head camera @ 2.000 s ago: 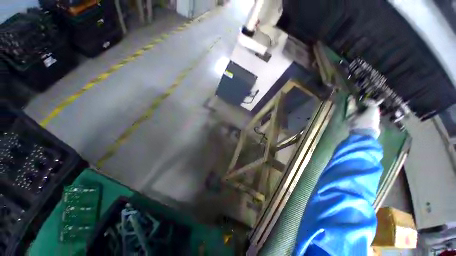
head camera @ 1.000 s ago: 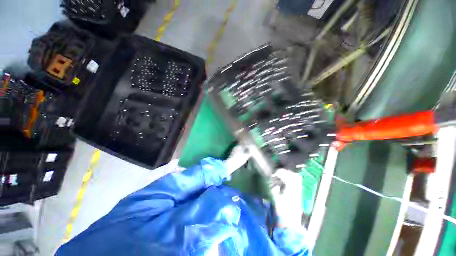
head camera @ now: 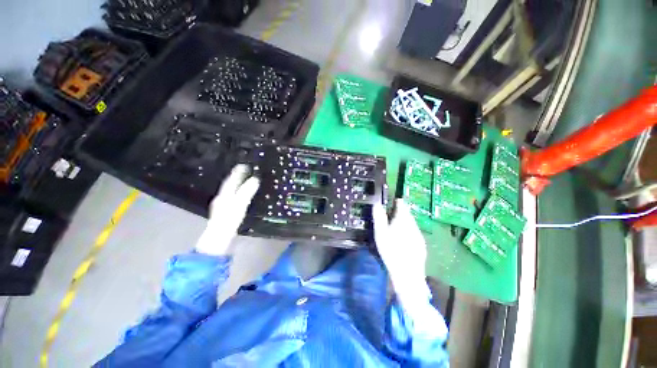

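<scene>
A black frame with light studs, a wave-solder pallet with its cover (head camera: 313, 188), is held flat in front of me, over the gap between the large black tote and the table. Green board parts show through its openings. My gloved left hand (head camera: 232, 203) holds its left end. My gloved right hand (head camera: 398, 233) holds its right end. The fingers under the frame are hidden. Several green circuit boards (head camera: 452, 190) lie on the green mat (head camera: 478, 276) to the right, two of them overlapping. Another circuit board (head camera: 353, 102) lies near the mat's far left corner.
The large black tote (head camera: 101, 147) at left holds studded black covers. A small black parts box (head camera: 466, 136) with pale strips stands on the table's far edge. A red-orange wrapped post (head camera: 598, 138) and the green conveyor (head camera: 576, 287) are at right. Black bins stand at far left.
From a reach over the conveyor, my hands came back to the table with the studded frame. It has since moved left and lies flatter, uncovering the boards and the parts box.
</scene>
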